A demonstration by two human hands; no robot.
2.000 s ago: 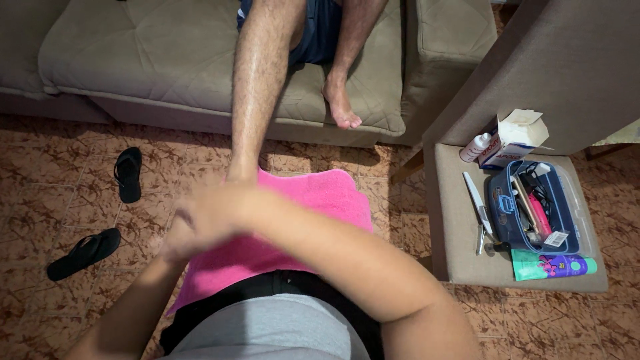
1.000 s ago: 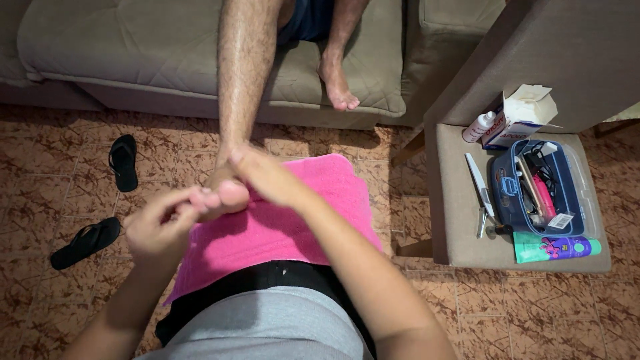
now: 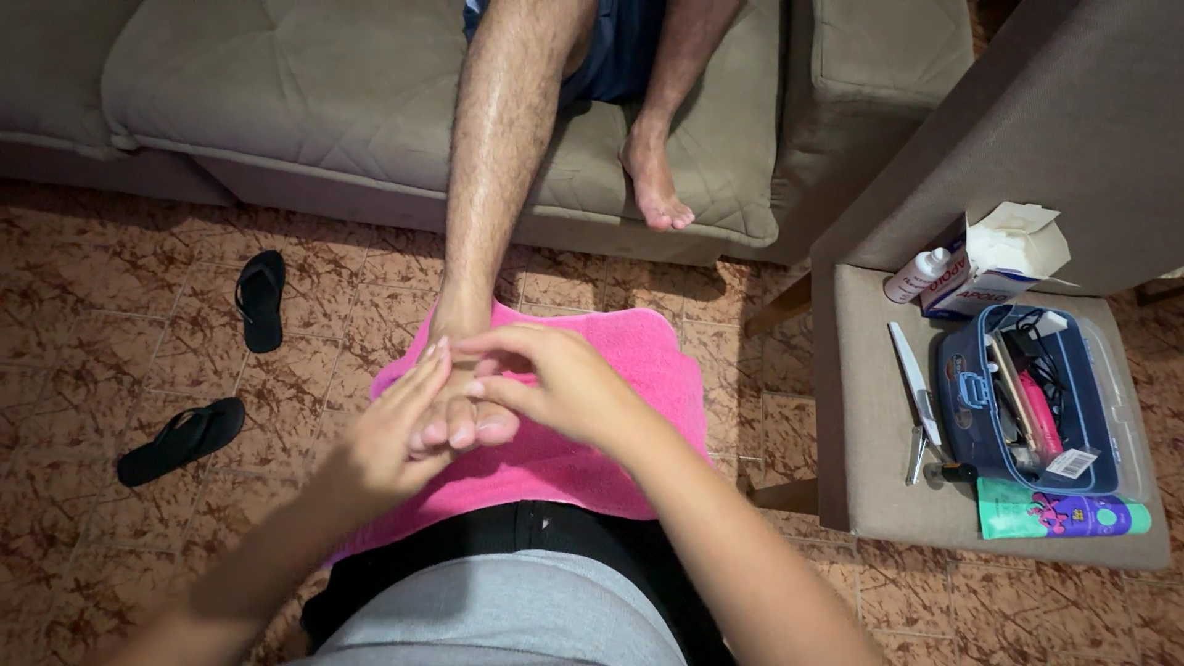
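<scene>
Another person's bare foot [image 3: 467, 421] rests over a pink towel [image 3: 629, 370] spread across my lap, its toes toward me. My left hand [image 3: 398, 435] lies along the left side of that foot, fingers extended and pointing up toward the ankle. Over the top and right side of the foot is my right hand [image 3: 546, 379], its fingers bent and apart, with fingertips touching the skin near the ankle and above the toes. The parts of the foot beneath my fingers are hidden. The person's other foot [image 3: 655, 185] hangs at the sofa's front edge.
A padded chair [image 3: 869, 499] at right bears a blue plastic box [image 3: 962, 398] of tools, a nail file [image 3: 911, 375], a metal clipper [image 3: 916, 455], a green-purple tube [image 3: 1064, 513], a bottle [image 3: 916, 276] and an opened carton [image 3: 999, 259]. Black flip-flops [image 3: 261, 301] lie left, before the sofa [image 3: 324, 83].
My left hand has moved from the toes up along the side of the foot. My right hand has shifted from near the ankle to over the top of the foot.
</scene>
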